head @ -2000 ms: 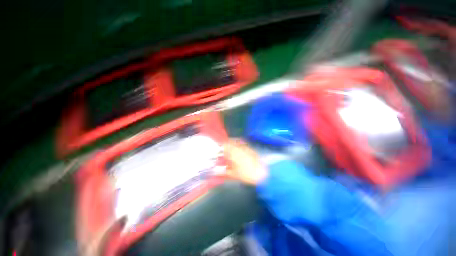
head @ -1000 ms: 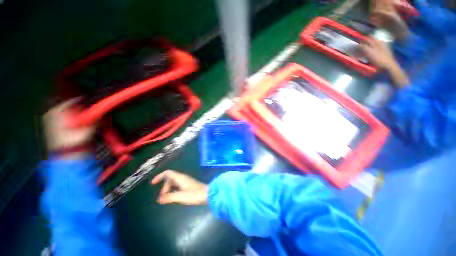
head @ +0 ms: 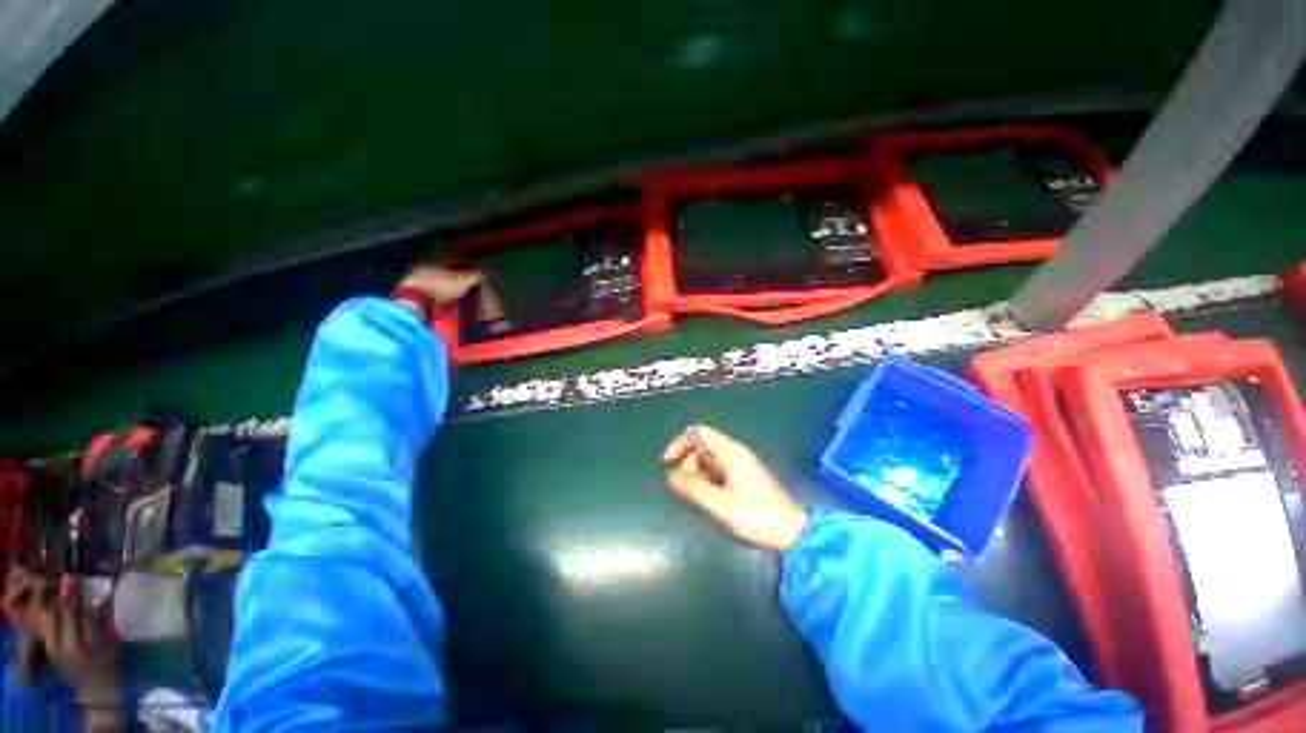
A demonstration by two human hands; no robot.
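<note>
My left hand (head: 444,287) grips the left end of a red frame (head: 559,338) that lies on the green belt. The frame surrounds a dark tablet unit (head: 552,279). My right hand (head: 738,490) is above the dark green bench, fingers curled and fingertips close together. A small dark thing may be between them; it is too small to tell. A blue parts bin (head: 988,451) with shiny bits inside stands just right of my right hand.
Two more red-framed units (head: 774,244) (head: 988,193) lie on the belt. A worn metal edge (head: 802,351) separates belt and bench. A grey post (head: 1146,172) crosses at right. Stacked red frames (head: 1153,559) hold a tablet at right. Another person's hands (head: 65,630) and black boxes are at left.
The view has swung and steadied. The red frame in my left hand, tilted over another a second ago, now lies beside it on the belt. My right hand remains over the bench.
</note>
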